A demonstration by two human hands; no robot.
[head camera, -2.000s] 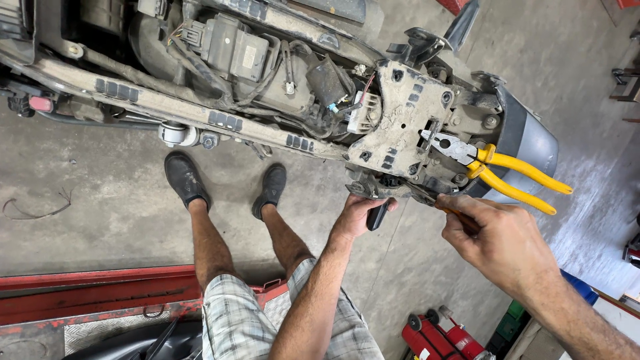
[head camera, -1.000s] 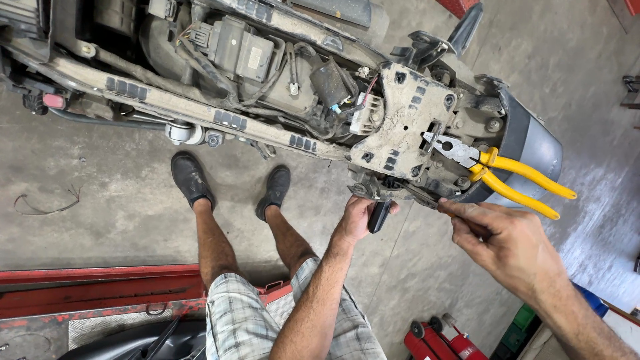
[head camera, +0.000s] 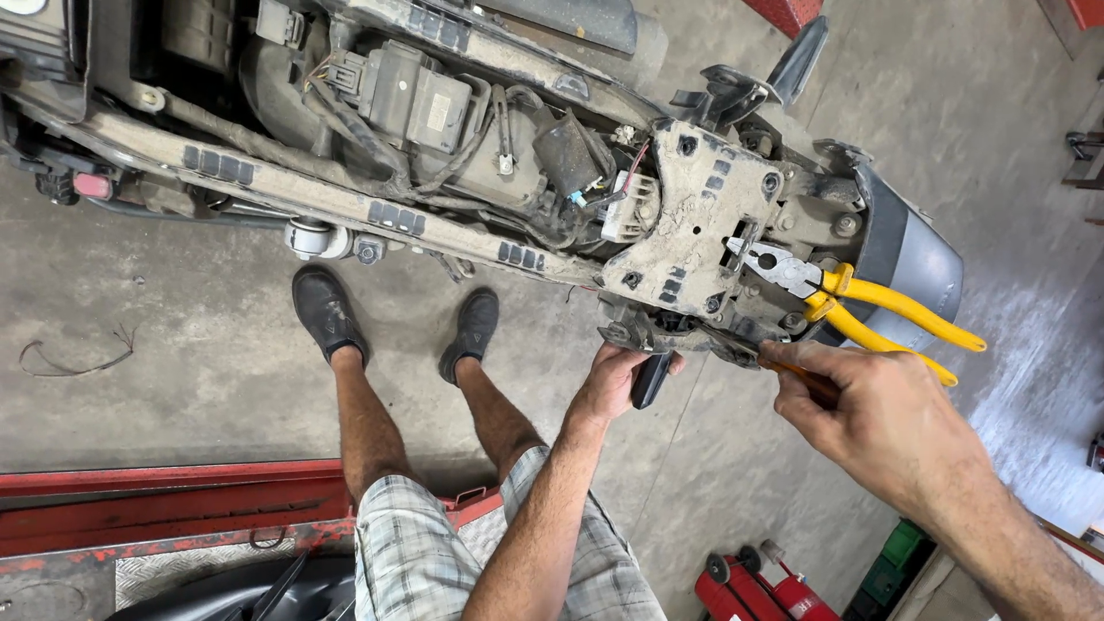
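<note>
My right hand (head camera: 862,405) grips the orange-brown handle of a slim tool (head camera: 798,374), probably a screwdriver; its shaft reaches the underside of a motorcycle's dusty tail section. My left hand (head camera: 614,379) is shut around a black part (head camera: 651,379) below the same side, perhaps a turn signal; its fingers are partly hidden. Above both hands lies the dirt-covered tail bracket plate (head camera: 690,216). Combination pliers with yellow handles (head camera: 897,302) rest on the tail, jaws at a slot in the plate, over the grey rear fender (head camera: 918,250).
The uncovered frame rail (head camera: 345,194), wiring and a black electronic module (head camera: 423,99) extend left. A red lift platform (head camera: 172,509) stands near my legs. Red wheeled equipment (head camera: 733,586) is at the bottom right. A loose wire (head camera: 78,369) lies on the concrete floor.
</note>
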